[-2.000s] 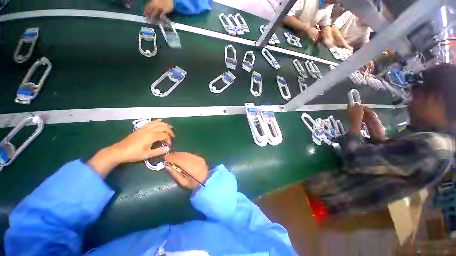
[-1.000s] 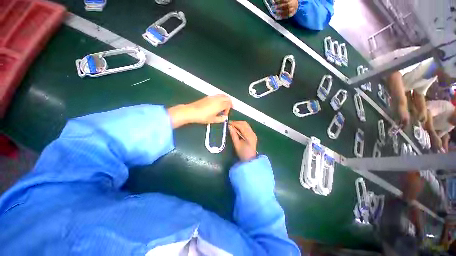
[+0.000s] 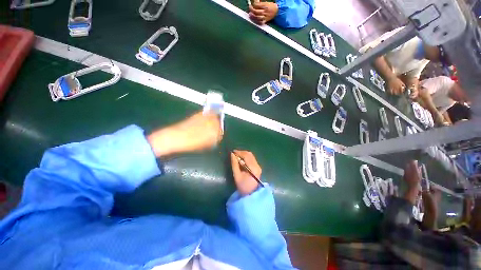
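Observation:
My left hand [image 3: 192,133] is blurred and grips a white housing frame [image 3: 215,100] at the edge strip; the frame's blue patch shows above the fingers and the hand covers most of the rest. My right hand [image 3: 245,171], to the right and lower, is shut on a thin dark pen-like tool [image 3: 247,166], with its tip pointing up and left. The two hands are apart. A close group of white frames [image 3: 319,161] lies on the green surface to the right, by the pale strip.
A pale strip [image 3: 158,84] crosses the green surface diagonally. A single frame [image 3: 84,82] lies at left, near a red tray [image 3: 13,58]. Scattered frames lie on the belt beyond. A grey metal bar [image 3: 416,140] crosses at right. Other people's hands [image 3: 262,11] work across the belt.
My left hand has moved forward, lifting the frame from between my hands to the strip. My right hand has separated from it, still holding the tool. The view has shifted since the earlier frames.

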